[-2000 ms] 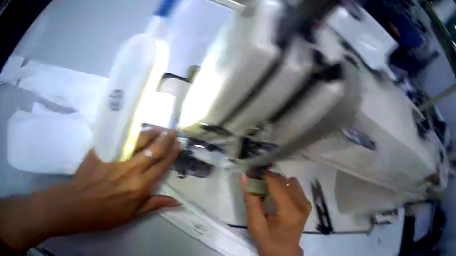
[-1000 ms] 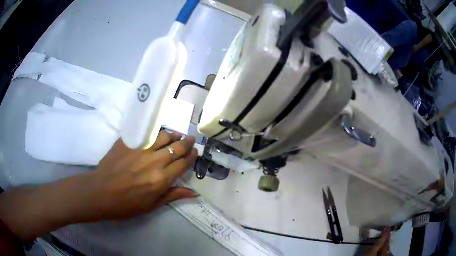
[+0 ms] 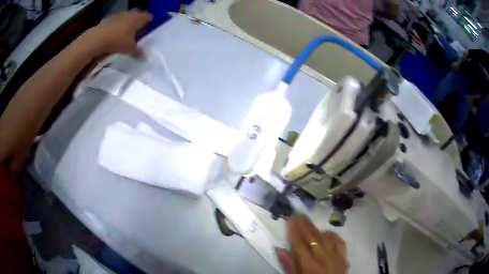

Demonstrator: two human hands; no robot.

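My left hand [image 3: 126,29] is blurred, reaching over the table's far left; a thin pale strip [image 3: 170,75] trails beside it, and whether the fingers grip it is unclear. My right hand [image 3: 316,249] is low on the machine bed, thumb apart, fingertips close to the presser foot [image 3: 280,206]; nothing shows gripped in it. The ruled template [image 3: 244,218] runs from the foot area to under or beside my right thumb. A folded white fabric piece [image 3: 155,160] and a long white strip [image 3: 166,111] lie left of the lamp. Cloth at the needle is blurred.
The white lamp head [image 3: 262,126] hangs on a blue neck before the cream sewing machine [image 3: 343,134]. Black snips [image 3: 382,259] lie at the lower right. A dark oval opening [image 3: 226,223] is beside the template. A person in pink [image 3: 340,16] is beyond the table.
My left hand has left the needle area for the far left. My right hand has come from the lower right edge to beside the foot. The view has shifted left, showing more table.
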